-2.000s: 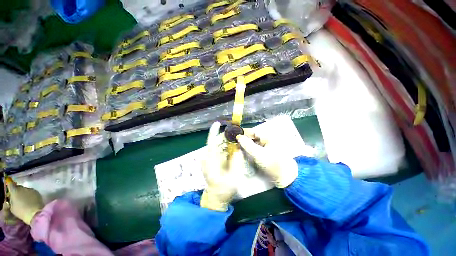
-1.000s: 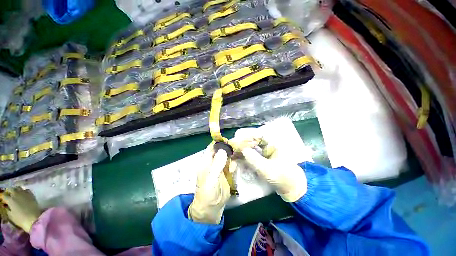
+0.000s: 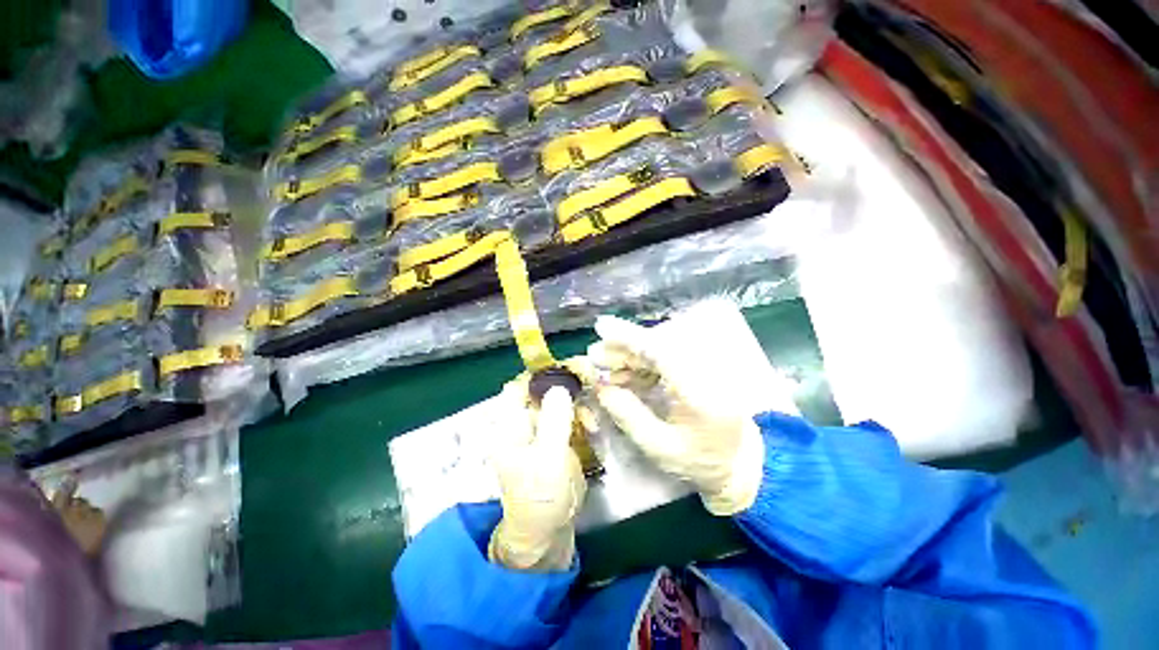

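A wristwatch with a round dark head (image 3: 555,385) and yellow strap is held over a pale sheet (image 3: 436,465). My gloved left hand (image 3: 536,472) grips the watch with the thumb at the head's lower edge. One strap half stands up towards the tray; the other hangs below, partly hidden by the hand. My gloved right hand (image 3: 674,413) is just right of the head, fingers bent together near its edge. Whether it touches the watch or pinches something small cannot be made out.
A watch tray (image 3: 540,263) with yellow straps under clear film lies behind the hands, another tray (image 3: 121,427) at left. A white pile (image 3: 909,305) and stacked red-orange trays (image 3: 941,165) are at right. A co-worker's pink sleeve (image 3: 45,559) and hand show at lower left.
The watch has moved left and down from between both hands, now held by my left hand. My right hand has come off the head to its right side. The co-worker's arm has shifted.
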